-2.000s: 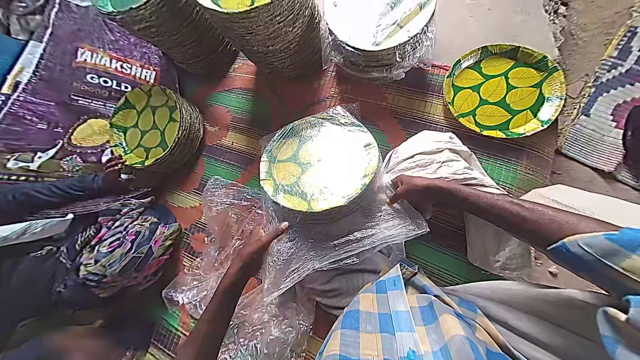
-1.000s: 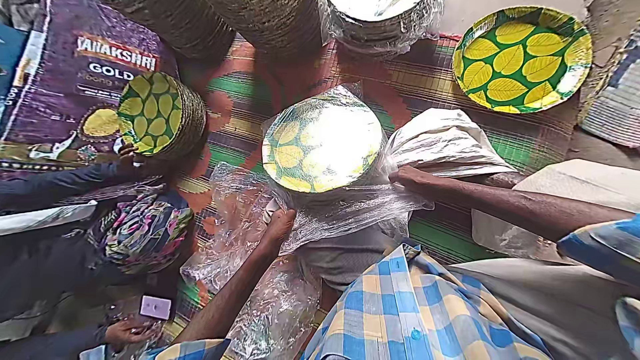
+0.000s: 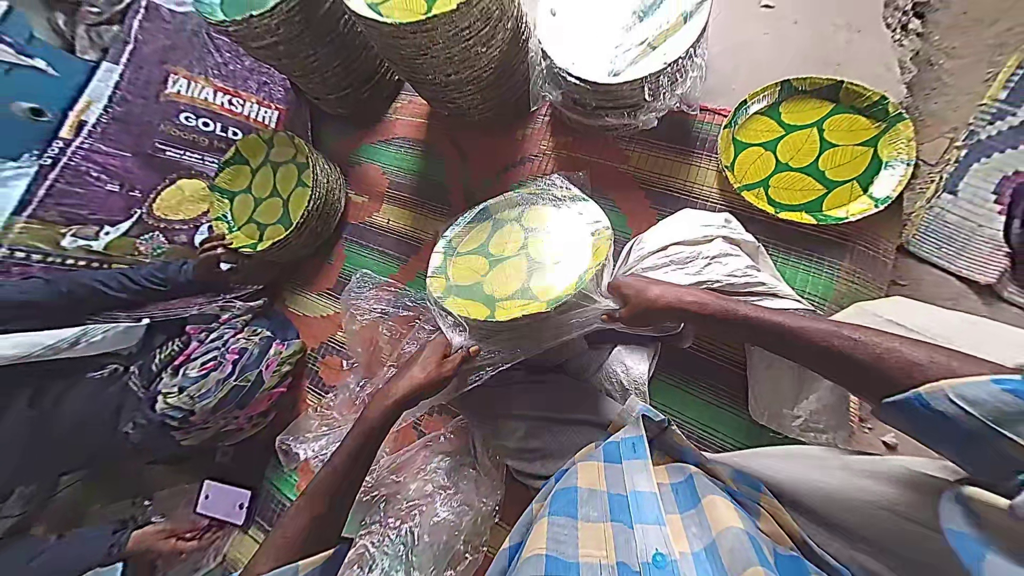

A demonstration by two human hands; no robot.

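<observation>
A stack of round leaf-print plates (image 3: 504,260) sits in a clear plastic bag in front of me, its top bright with glare. My left hand (image 3: 436,364) grips the bag's film at the stack's lower left edge. At the lower right of the stack, my right hand (image 3: 640,302) is closed on the same bag. The film between both hands is stretched across the near side of the plates. More crumpled clear plastic (image 3: 424,504) lies by my left forearm.
Tall plate stacks (image 3: 456,60) and a plastic-wrapped stack (image 3: 620,96) stand beyond. One leaf-print plate (image 3: 816,152) lies at right on the striped mat (image 3: 384,200). At left, another person's hand (image 3: 214,260) touches a tilted plate stack (image 3: 320,200) near a purple sack (image 3: 136,120).
My left hand has moved up against the bagged stack's lower left edge. The other person's second hand, near a pale rectangular object, has come into view at lower left since the first frame.
</observation>
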